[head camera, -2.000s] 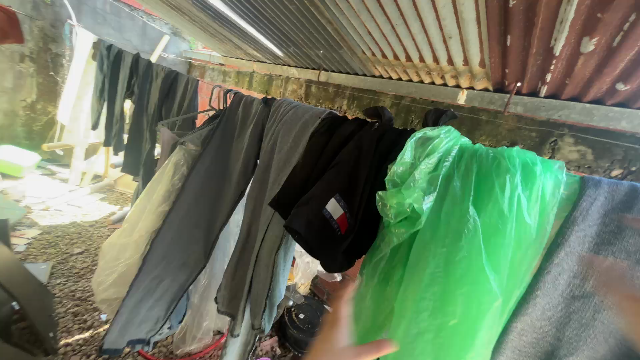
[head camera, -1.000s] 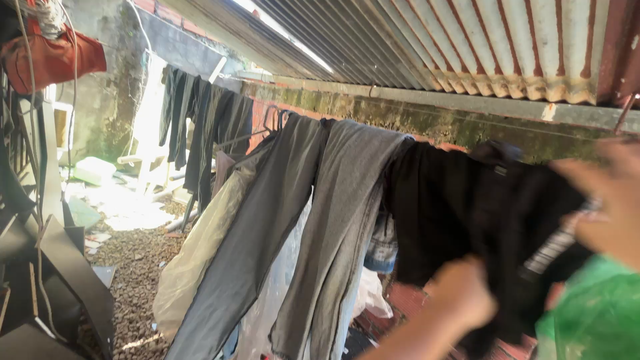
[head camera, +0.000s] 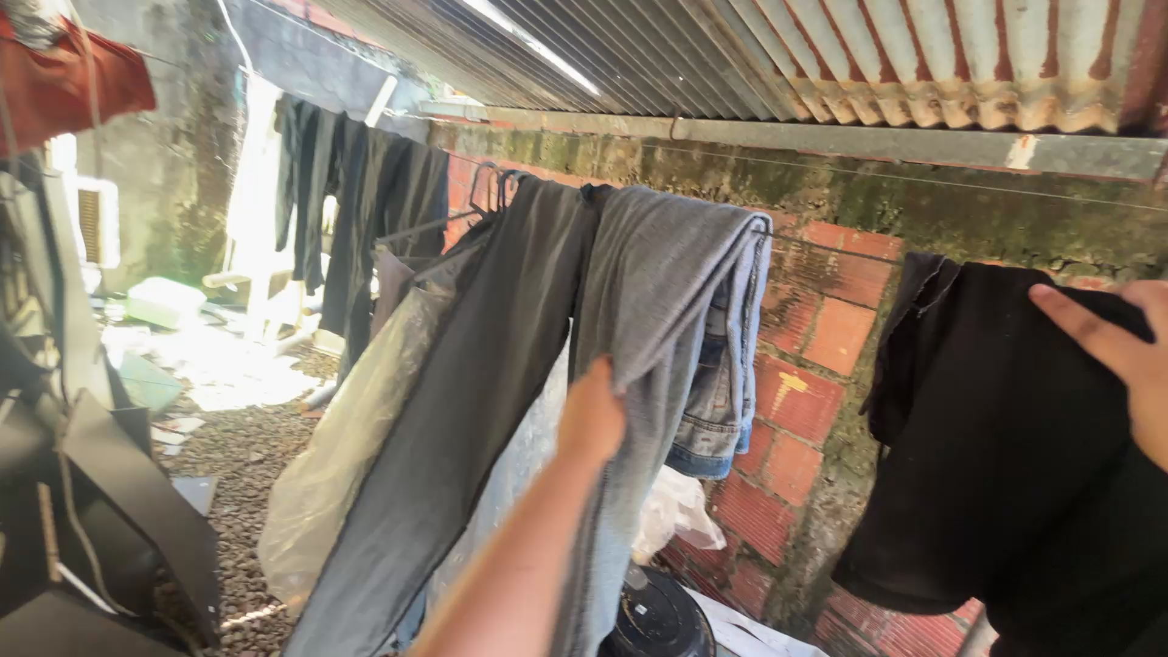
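My left hand (head camera: 591, 415) is closed on the edge of a pair of grey jeans (head camera: 652, 265) draped over the clothesline. Beside them on the left hang dark grey trousers (head camera: 456, 401) and clothes hangers (head camera: 493, 187). At the right edge, my right hand (head camera: 1118, 338) lies against the top of a black garment (head camera: 1013, 438), fingers spread; its thumb side is partly cut off, so its hold is unclear. Between the jeans and the black garment a stretch of bare line crosses before the brick wall (head camera: 803, 365).
A corrugated metal roof (head camera: 876, 55) slopes low overhead. Farther along hang more dark trousers (head camera: 360, 201). A translucent plastic sheet (head camera: 356, 438) hangs at left. Below stand a black round lid (head camera: 662, 620) and a white plastic bag (head camera: 675, 516). Dark panels (head camera: 119, 511) rise at the left over gravel.
The black garment has moved right, away from the grey jeans, uncovering brick wall. My left hand has gone from the black garment to the jeans. The green plastic is out of view.
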